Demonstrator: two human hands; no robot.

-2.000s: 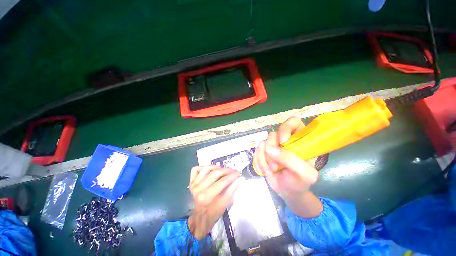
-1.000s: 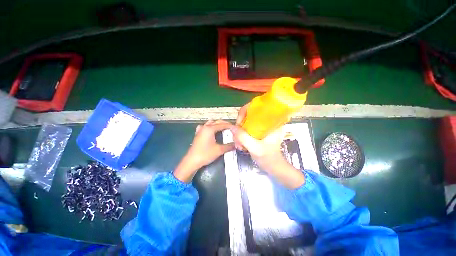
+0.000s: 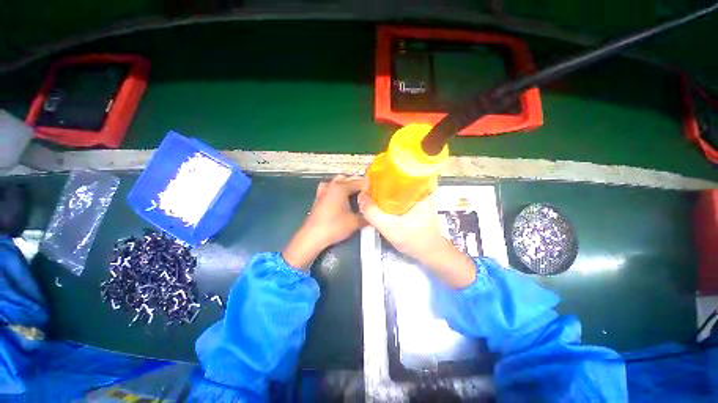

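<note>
An opened tablet assembly [image 3: 425, 315] with a large glaring silver area lies in a white foam tray [image 3: 372, 330] in front of me. My right hand [image 3: 409, 224] grips the yellow-orange electric screwdriver [image 3: 401, 177], held nearly upright over the tablet's far left corner. Its black cord runs up to the right. My left hand [image 3: 334, 212] is at the same corner, fingers bent, touching or close to my right hand. Its fingertips and the driver tip are hidden, so I cannot tell whether it holds anything.
A round screw dish [image 3: 543, 238] is right of the tray. On the left are a blue parts bin [image 3: 238, 193] with white parts, a dark pile of small parts [image 3: 149, 279] and a clear plastic bag [image 3: 81, 220]. Red trays [image 3: 383, 79] with tablets sit on the belt beyond the pale rail [image 3: 291, 163].
The screwdriver has gone from tilted low to nearly upright at the tablet's far left corner. My left hand has moved beside it. The view has shifted, and the screw dish is now uncovered.
</note>
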